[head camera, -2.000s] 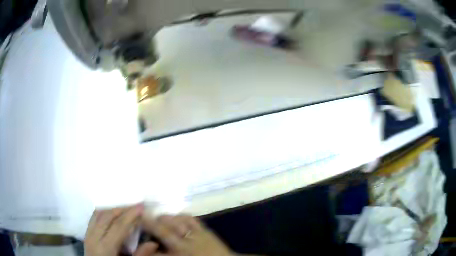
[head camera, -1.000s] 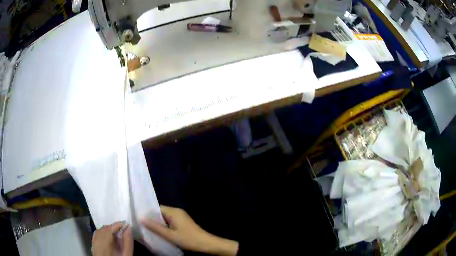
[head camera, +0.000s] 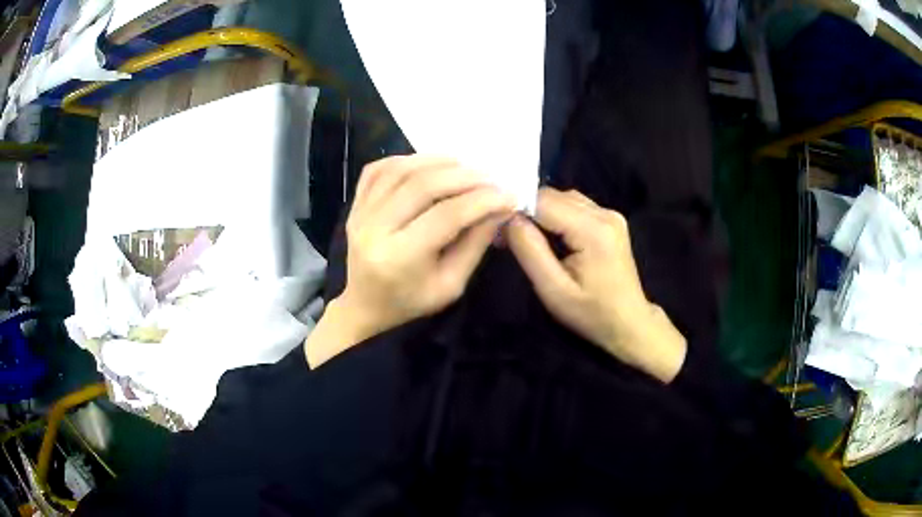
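Note:
A white fabric panel (head camera: 468, 86) hangs down from the top of the picture over my dark-clothed lap and narrows to its lower end at my fingers. My left hand (head camera: 415, 237) pinches the lower end from the left with thumb and fingers. My right hand (head camera: 586, 268) pinches the same end at its right corner. The fingertips of both hands nearly touch there. The fingers hide the very tip of the fabric. The sewing machine is out of the picture.
At the left, a yellow-framed cart (head camera: 207, 38) holds brown cardboard and a heap of white pieces (head camera: 217, 323). At the right, another yellow-framed basket (head camera: 890, 121) holds white pieces (head camera: 874, 293). Green floor (head camera: 743, 232) shows between my lap and the right basket.
The view has tilted down from the machine table to my lap. Both hands now meet at the fabric's lower end, where before they were spaced apart along it.

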